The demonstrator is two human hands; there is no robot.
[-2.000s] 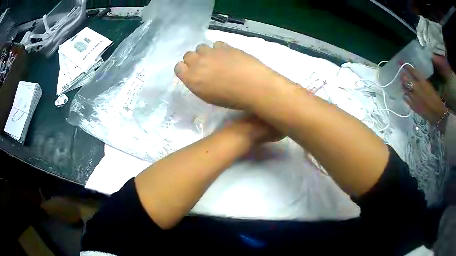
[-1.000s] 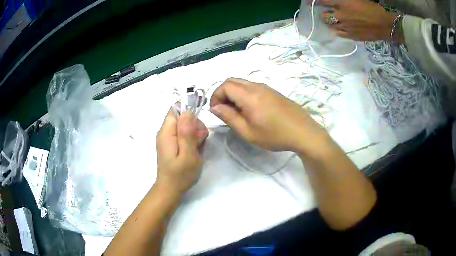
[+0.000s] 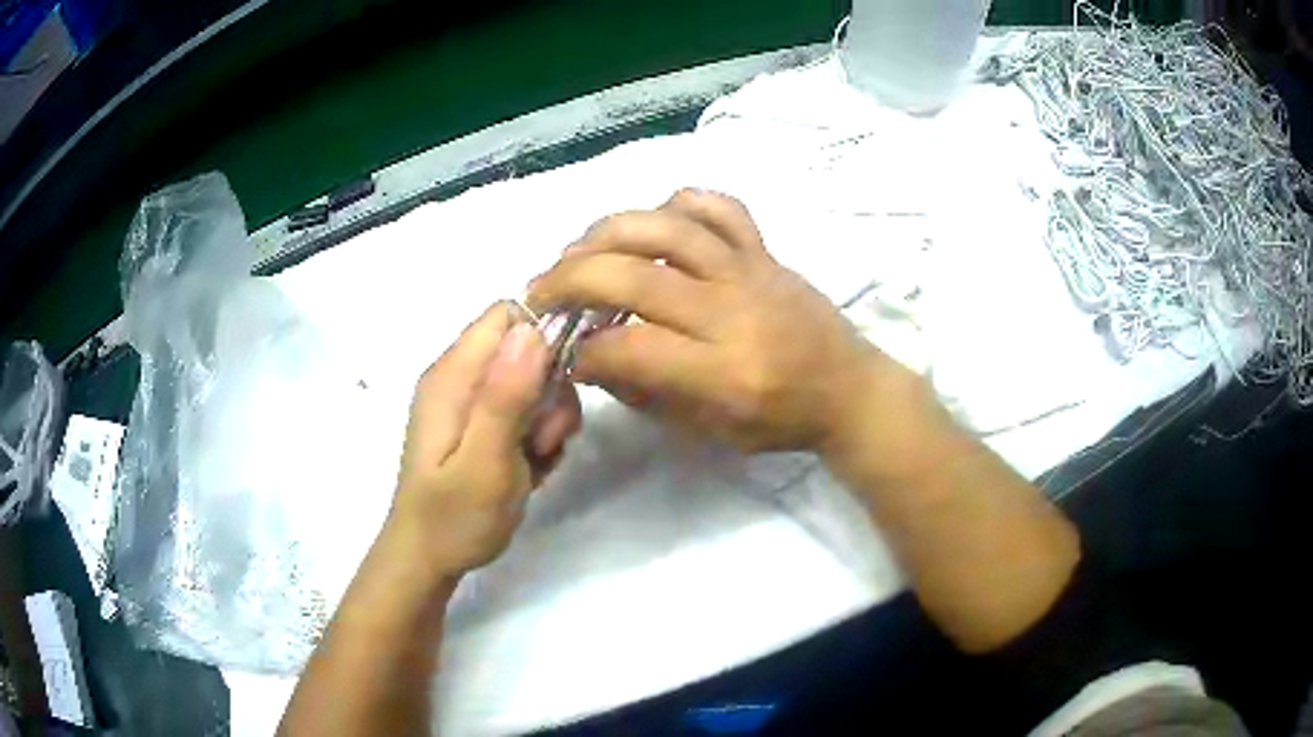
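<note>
A small white cable bundle [image 3: 566, 334] is between my two hands, mostly hidden by the fingers. My left hand [image 3: 490, 432] grips it from the left, thumb on top. My right hand [image 3: 720, 324] closes its fingers and thumb on the bundle's right side. Both hands are over the white cover [image 3: 619, 576]. A few thin loose cables [image 3: 1030, 418] lie on the cover to the right of my right hand.
A tangled cable pile [image 3: 1152, 187] lies at the right. A translucent white container [image 3: 914, 51] is at the top. A clear plastic bag [image 3: 202, 461] lies at the left, with printed paper [image 3: 89, 490] and a narrow white block [image 3: 58, 655] beyond. A green belt [image 3: 475, 72] runs behind.
The bundle came into view, and my right fingers, apart from it a second ago, have closed over it. The other person's hands have left the top right, and the cable pile there is uncovered.
</note>
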